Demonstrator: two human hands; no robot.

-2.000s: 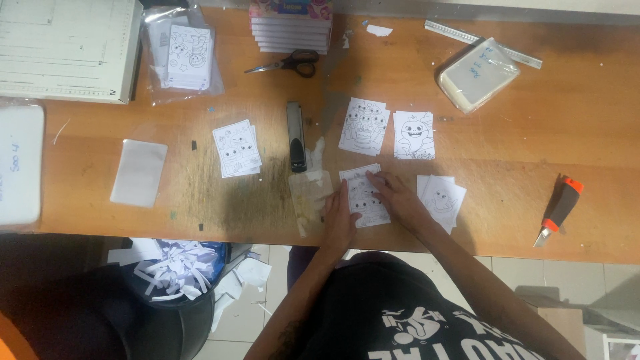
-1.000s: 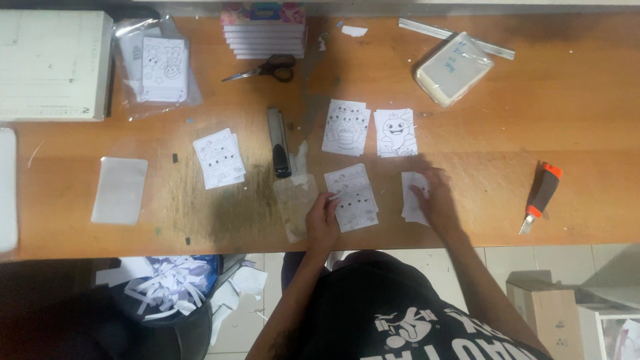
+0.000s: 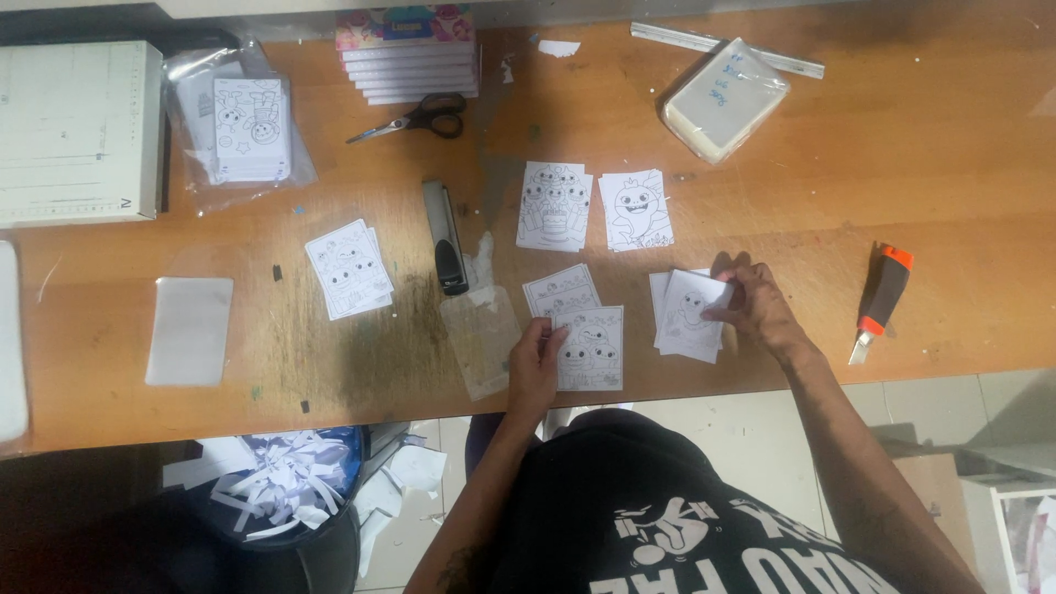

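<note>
My left hand [image 3: 536, 363] pinches the left edge of a printed colouring card [image 3: 590, 351], close to the table's front edge. Just behind that card lies a small pile of similar cards [image 3: 563, 289]. To the right, my right hand [image 3: 755, 305] grips the upper right corner of another colouring card [image 3: 691, 312], which lies over a fanned pile. Two more piles, one with several cartoon figures [image 3: 554, 206] and one with a smiling shark [image 3: 638, 210], are farther back. Left of a grey and black stapler [image 3: 445, 239] is one more pile of cards [image 3: 348, 268].
Black-handled scissors [image 3: 421, 118], a bag of cards [image 3: 252, 132], stacked booklets [image 3: 408, 70], a ruler [image 3: 792, 64], a packet of clear sleeves [image 3: 726, 99] and an orange and black utility knife [image 3: 883, 293] lie around. A bin of paper scraps [image 3: 289, 478] stands below the front edge.
My left hand now holds a card apart from the pile behind it. My right hand moved from the middle pile to the right-hand pile and now grips a card there.
</note>
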